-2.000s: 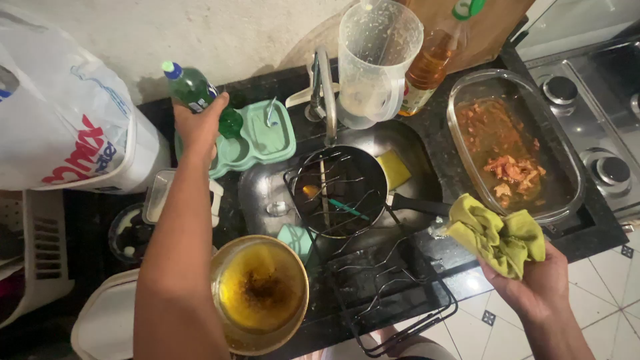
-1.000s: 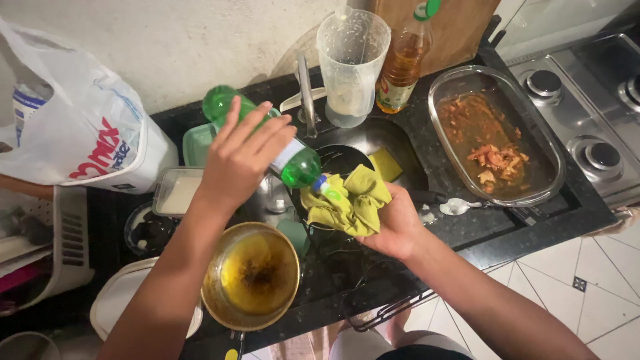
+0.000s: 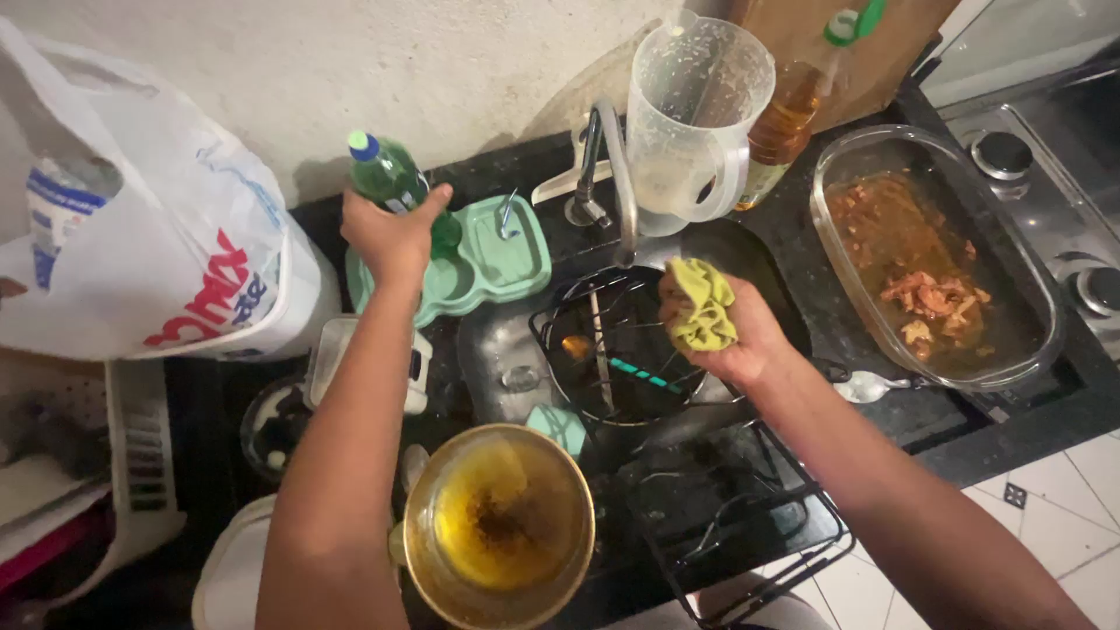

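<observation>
My left hand (image 3: 394, 232) is around a green dish soap bottle (image 3: 385, 175), upright over the left part of a mint-green plastic sink caddy (image 3: 512, 249). My right hand (image 3: 735, 328) squeezes a bunched yellow-green cloth (image 3: 703, 306) above the steel sink (image 3: 499, 350). Under it, in the sink, lies a dark round pan (image 3: 612, 376) with a wire stove grate, a thin stick and a teal striped piece over it. The curved metal faucet (image 3: 623, 184) stands behind the sink. A pot with yellow oily liquid (image 3: 499, 516) sits at the sink's near left.
Right of the sink are a glass baking dish (image 3: 818, 210) with brown liquid and food scraps, a spoon (image 3: 866, 386) and a gas stove (image 3: 1006, 157). A plastic pitcher (image 3: 691, 114) and an amber bottle (image 3: 783, 131) stand behind. A bag-lined white bin (image 3: 306, 297) and a dish rack (image 3: 144, 446) are at left.
The soap bottle, tilted over the cloth a second ago, is back upright at the caddy in my left hand. My right hand has closed around the cloth, which was spread more loosely.
</observation>
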